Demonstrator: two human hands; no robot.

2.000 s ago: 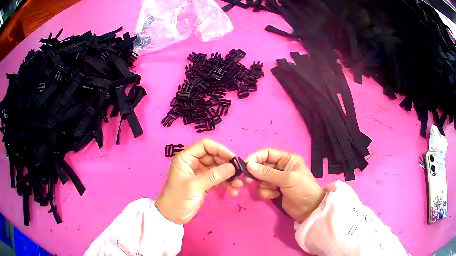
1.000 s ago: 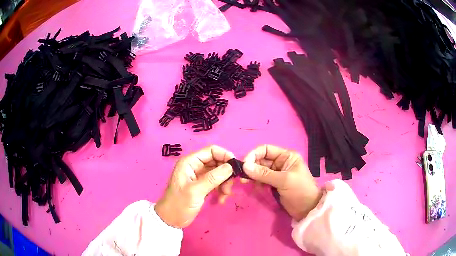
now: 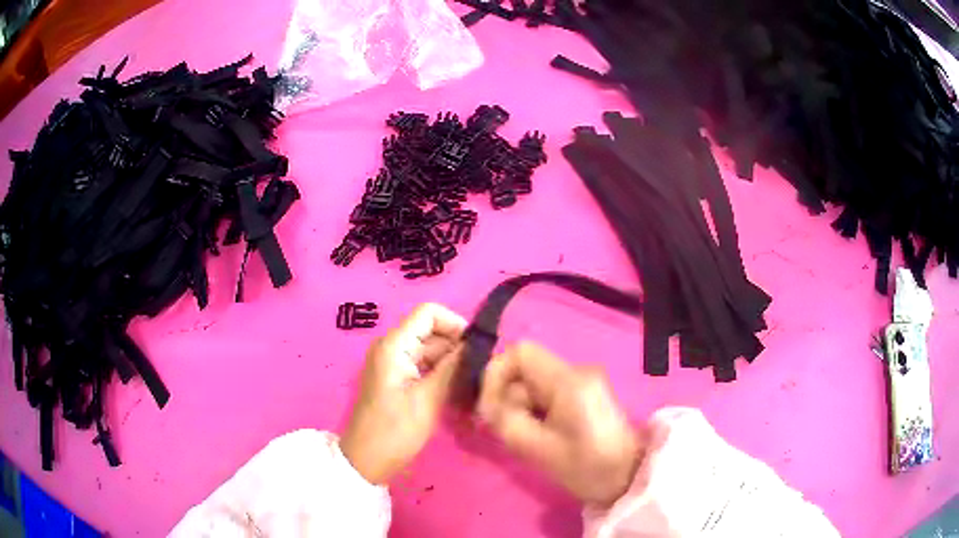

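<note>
My left hand (image 3: 405, 394) pinches a black webbing strap (image 3: 557, 278) at the front centre, where a dark buckle part seems to sit, mostly hidden by fingers and blur. The strap arches up from the fingers and bends right towards the small webbing bundle. My right hand (image 3: 563, 420) is blurred, its fingers curled close beside the strap's lower part; whether it grips it is unclear. A single pronged buckle part (image 3: 358, 315) lies left of my left hand. The loose buckle pile (image 3: 421, 189) lies beyond my hands.
The small webbing bundle (image 3: 678, 242) lies right of the buckle pile, the main webbing stock (image 3: 799, 95) at upper right. Finished straps (image 3: 137, 200) heap at left. A clear plastic bag (image 3: 384, 42) is at the top. A smartphone (image 3: 909, 405) lies at the right edge of the pink table (image 3: 263, 389).
The strap, earlier mostly hidden under my right hand, now arches above both hands. My right hand has shifted left and down and is blurred. My left hand keeps its hold, slightly further left.
</note>
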